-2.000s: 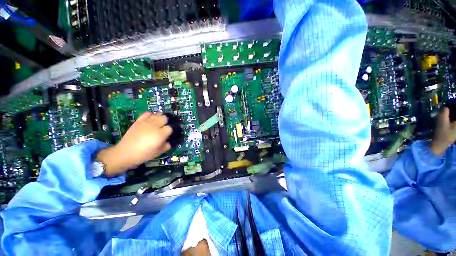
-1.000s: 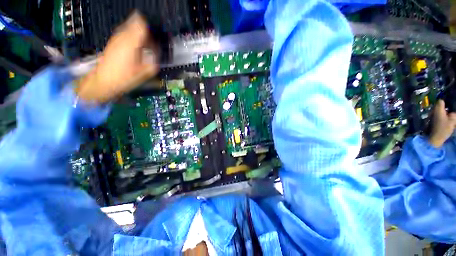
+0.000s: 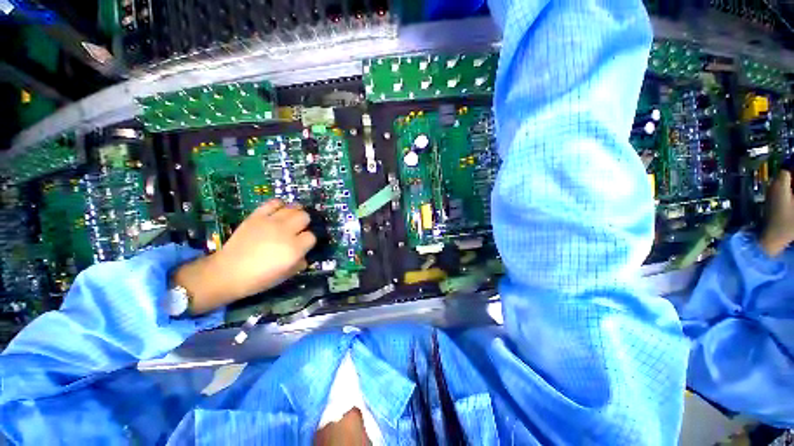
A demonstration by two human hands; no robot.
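Note:
My left hand [image 3: 261, 251], with a round-faced watch at the wrist, is over the green circuit board [image 3: 248, 187] left of centre. Its fingers are closed at a dark, blurred part [image 3: 324, 228] over the board's right half; the part's shape and number cannot be told. The board lies in a black carrier [image 3: 376, 239] and bears many silver and white parts. My right arm reaches up across the picture, and my right hand is beyond the top edge, out of view.
A second board [image 3: 444, 174] lies partly under my right sleeve. Green strips [image 3: 427, 77] lie above the boards. A black tray [image 3: 252, 26] with rows of parts is beyond the pale rail [image 3: 305, 65]. At right, another person's hand [image 3: 781, 218] is over a board.
One second ago my left hand was up by the black tray, blurred. It is now back down over the left-centre board. My right arm still reaches upward.

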